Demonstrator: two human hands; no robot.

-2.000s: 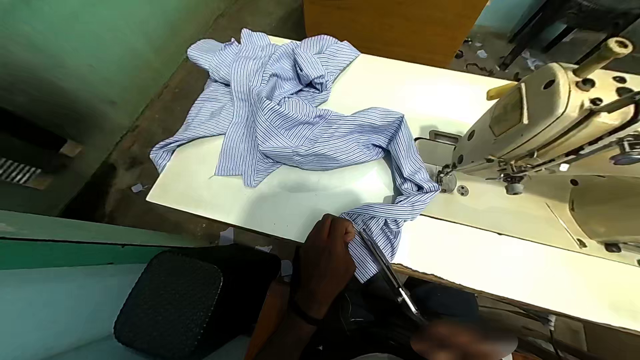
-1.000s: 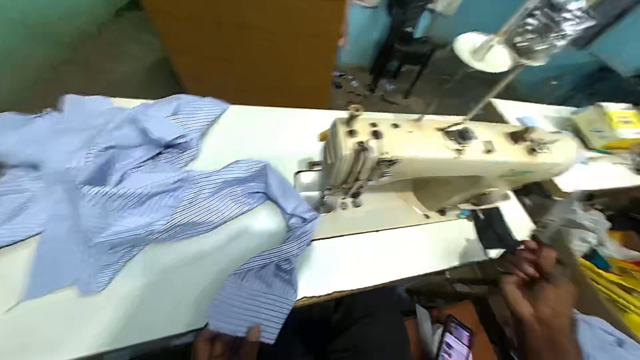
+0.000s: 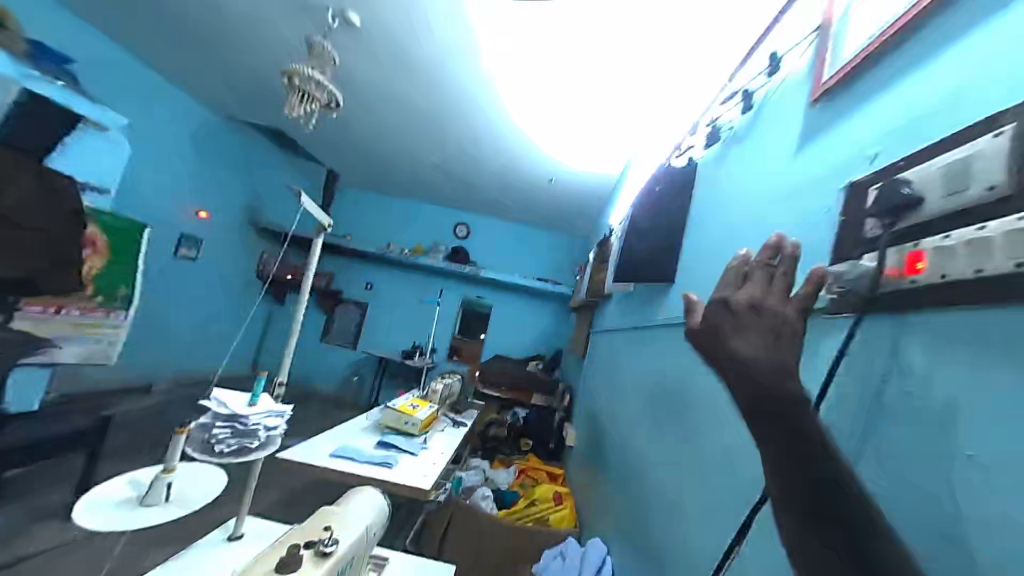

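Note:
My right hand point(image 3: 752, 312) is raised at the right, fingers spread and holding nothing. Its fingertips are beside the left end of a wall switchboard point(image 3: 952, 254), which has a lit red switch and a black plug with a cable. Whether the little finger or thumb touches the board cannot be told. My left hand is out of view. The top of a cream sewing machine point(image 3: 352, 520) shows at the bottom, with a thread stand point(image 3: 300, 312) rising behind it.
Beyond the machine stands a second white table point(image 3: 320, 454) with a yellow box point(image 3: 410, 414) and blue cloth pieces point(image 3: 364, 457). Yellow bags point(image 3: 544, 496) and a cardboard box point(image 3: 472, 532) lie on the floor beside the blue wall point(image 3: 664, 416). A dark panel point(image 3: 654, 228) hangs on that wall.
The view has swung up and right to the wall. My right hand, low by the table's right end one second ago, is now raised at the switchboard. The striped cloth and my left hand have left view.

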